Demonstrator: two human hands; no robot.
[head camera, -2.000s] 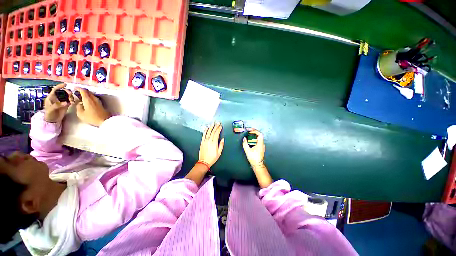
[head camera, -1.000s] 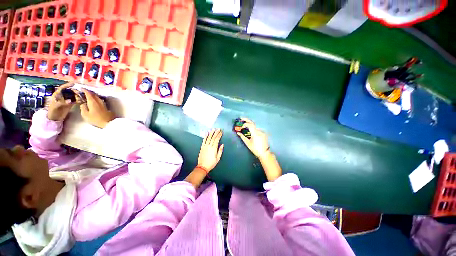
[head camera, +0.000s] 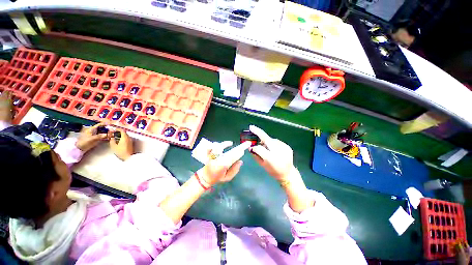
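Observation:
My right hand (head camera: 273, 155) is raised above the green bench (head camera: 217, 194) and grips a dark watch unit (head camera: 249, 136) with a reddish patch on its face. Whether a second unit is in this hand I cannot tell. My left hand (head camera: 221, 166) is beside it, thumb and fingers apart. One extended finger reaches the lower edge of the unit, and the hand grips nothing visible. A white paper slip (head camera: 204, 150) lies on the bench, partly behind my left hand.
An orange-red tray (head camera: 164, 106) with dark watches stands at the left. Beside me a neighbour in pink (head camera: 116, 220) handles small dark pieces over a pale mat (head camera: 103, 164). A blue mat (head camera: 331, 168) with a pen pot (head camera: 339, 142), a red alarm clock (head camera: 321, 85) and another tray (head camera: 443, 227) are right.
The view has tilted up, showing the shelf and the whole clock. My right hand has lifted a unit off the bench. My left hand has risen from the bench and moved to the unit.

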